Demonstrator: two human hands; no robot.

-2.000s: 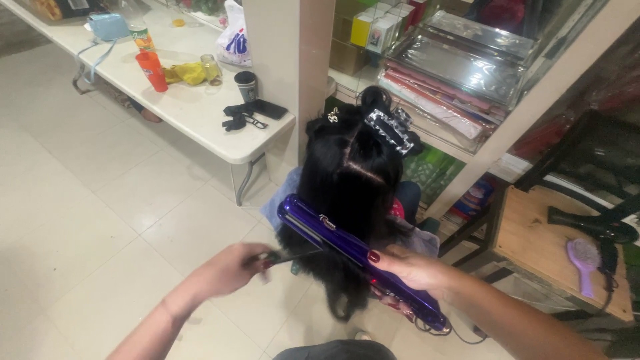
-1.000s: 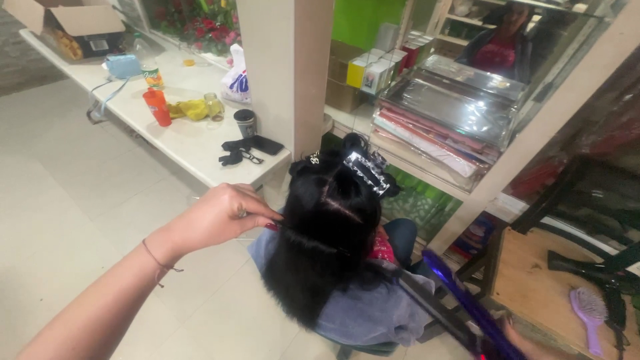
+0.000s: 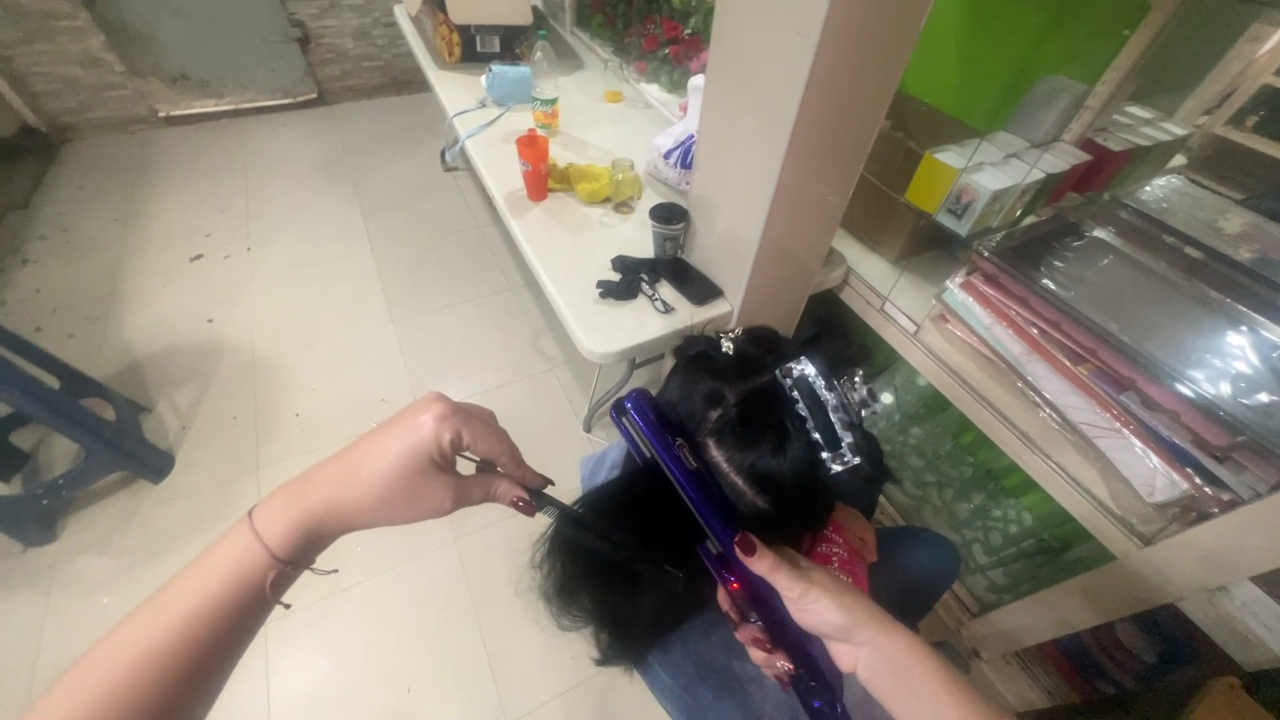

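Observation:
My left hand [image 3: 470,465] pinches a dark fine-toothed comb [image 3: 572,515], whose far end runs into the loose black hair [image 3: 625,570] of a seated person. In my right hand [image 3: 790,610] is a purple hair straightener [image 3: 690,480], held slantwise against the hair at the back of the head; a small red light glows on it. Whether hair lies between its plates cannot be told. A patterned claw clip [image 3: 820,415] holds hair up on the right side of the head, and a small shiny clip [image 3: 730,341] sits near the top. Parting lines show the scalp.
Beyond the person stands a white table [image 3: 590,325] with an orange cup [image 3: 534,165], a bottle, a jar, a lidded cup, glasses and a phone. A pillar [image 3: 790,150] and glass shelving [image 3: 1040,560] border the right. A blue plastic stool [image 3: 80,430] is at left.
The straightener has come from the lower right up to the hair. My left hand, empty-looking at the side of the head one second ago, now shows the comb in the hair. The view has shifted.

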